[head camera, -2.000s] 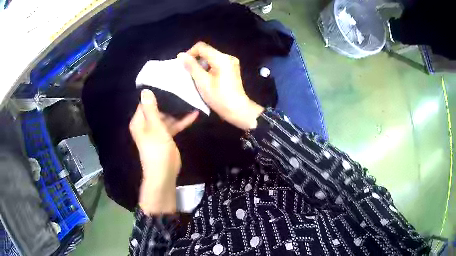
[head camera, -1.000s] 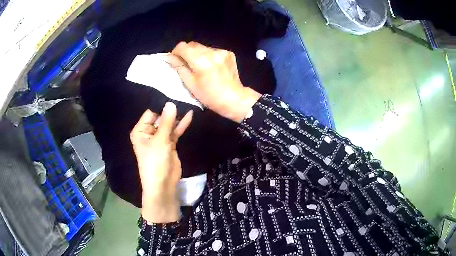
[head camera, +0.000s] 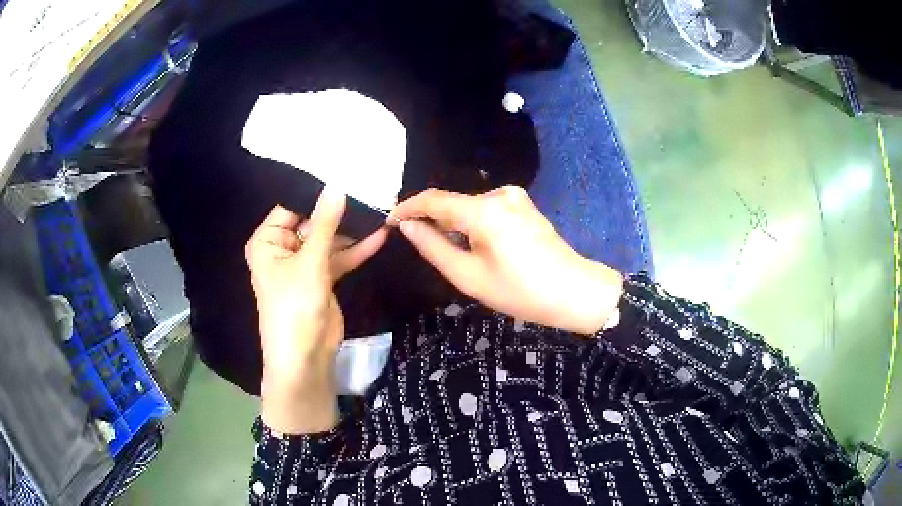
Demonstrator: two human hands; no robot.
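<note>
A black garment [head camera: 227, 227] lies in a large dark mass over my lap. A rounded white patch [head camera: 331, 133] lies on it, its lower edge running along a black fold of cloth. My left hand [head camera: 302, 262] pinches the black fold at the patch's lower edge between thumb and fingers. My right hand [head camera: 485, 242] has thumb and index finger pinched together at the patch's lower right corner, close to my left fingertips. A thin glint shows at the right fingertips, perhaps a needle; I cannot make it out clearly. No thread is visible.
A white table edge [head camera: 49, 74] curves at the upper left. Blue crates [head camera: 89, 316] and a grey box [head camera: 153, 287] stand at the left. A lined waste bin [head camera: 697, 35] stands at the upper right on the green floor. Blue denim [head camera: 588, 158] and a small white round thing [head camera: 513, 102] show beside the garment.
My right hand has moved down and right from the top of the white patch to its lower right corner. More of the patch shows. My left hand still pinches near the lower edge.
</note>
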